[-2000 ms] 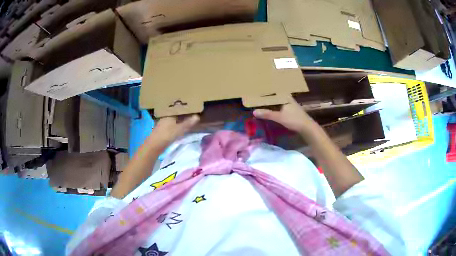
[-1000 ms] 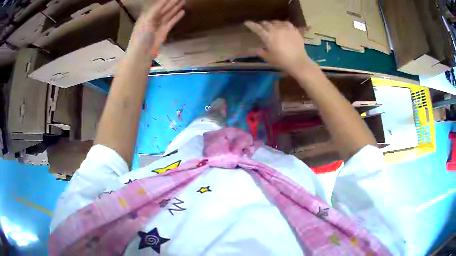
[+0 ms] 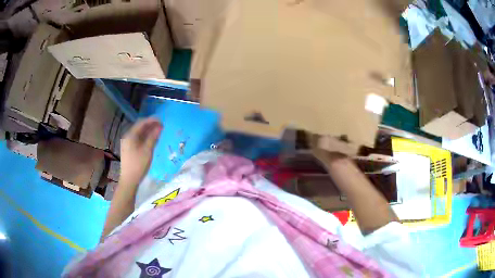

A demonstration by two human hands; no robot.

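A large tan flat box blank (image 3: 298, 70) with notched edges is held up in front of me, tilted and blurred. A small white label shows at its right edge. My right hand (image 3: 332, 151) grips its lower right edge; the fingers are partly hidden by the board. My left hand (image 3: 142, 133) is off the board to the left, blurred, fingers raised, holding nothing. More flat blanks (image 3: 403, 89) lie on the green table (image 3: 400, 116) behind the held one.
A folded open carton (image 3: 108, 54) stands at the table's left, another (image 3: 451, 87) at its right. Brown boxes (image 3: 70, 163) sit below table level at left, others (image 3: 320, 190) at right. A yellow crate (image 3: 440, 179) and red stool (image 3: 480, 225) are on the blue floor.
The hands have come down from the open box at the table edge. A flat blank is now in my right hand. My left hand has moved down, and the view has shifted.
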